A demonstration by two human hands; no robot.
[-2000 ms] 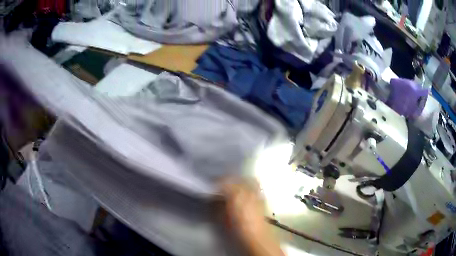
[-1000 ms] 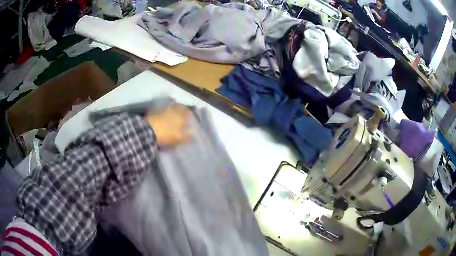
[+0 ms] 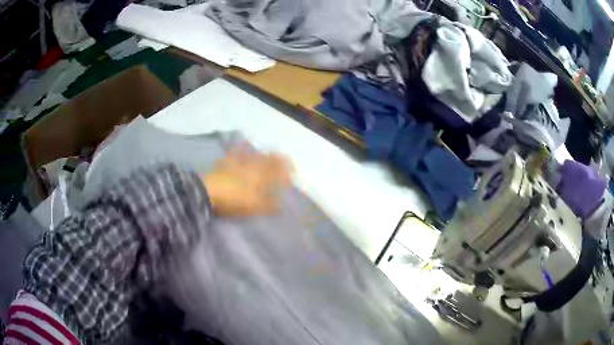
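A grey fabric panel point(image 3: 269, 269) lies over the white sewing table point(image 3: 336, 195) in front of me and runs down past the picture's bottom edge. My left hand point(image 3: 249, 180), in a checked sleeve, is on the upper part of the panel. It is blurred, and I cannot tell if its fingers grip the cloth. My right hand is not in view. The cream sewing machine point(image 3: 515, 226) stands at the right. Its needle area is in bright glare, and the panel's right edge lies left of it.
A brown cardboard box point(image 3: 101, 108) with scraps stands at the left. Navy fabric point(image 3: 404, 138) lies behind the table by a brown board point(image 3: 283, 84). Grey cloth point(image 3: 303, 34) is heaped at the back. A purple cloth point(image 3: 582, 189) is behind the machine.
The panel was swept off the machine bed side and now lies lower left across the table. Since the last frame, my left hand has moved slightly right and the panel has spread wider.
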